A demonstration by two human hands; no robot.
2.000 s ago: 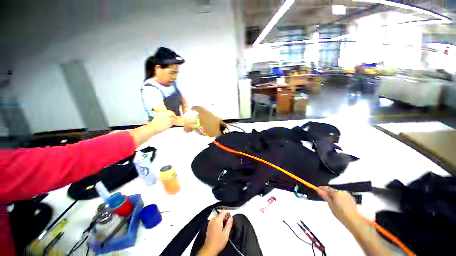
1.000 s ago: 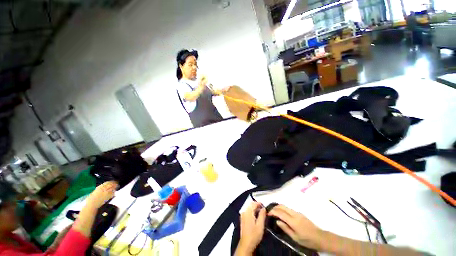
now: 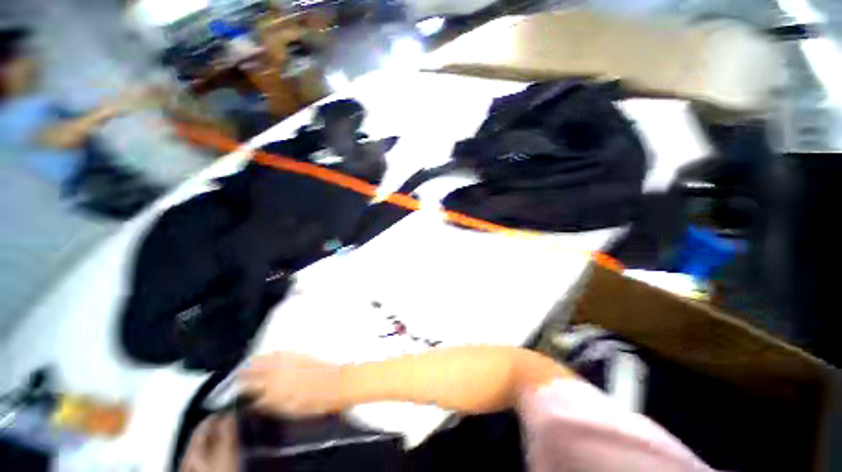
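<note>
The view is badly blurred. A black bag piece [image 3: 323, 444] with a thin pale line along it lies at the bottom edge, partly cut off. My right hand [image 3: 282, 383] reaches in from the right and its curled fingers grip the top left of this piece. My left hand [image 3: 214, 444] is at the bottom edge beside the piece, cut off and blurred; its fingers cannot be made out. Small dark and red tools [image 3: 400, 327] lie on the white table [image 3: 443, 286] beyond my right forearm.
One black heap [image 3: 231, 267] lies at left, another [image 3: 554, 157] at the back right. An orange hose [image 3: 323, 174] crosses above the table. A cardboard box [image 3: 702, 323] stands at right. An orange-yellow blur [image 3: 92, 415] is at lower left. A person [image 3: 55, 138] is at far left.
The view has swung right, bringing the box and right-hand heap into view. The blue tray has left the clear view. My hands now appear farther left and lower.
</note>
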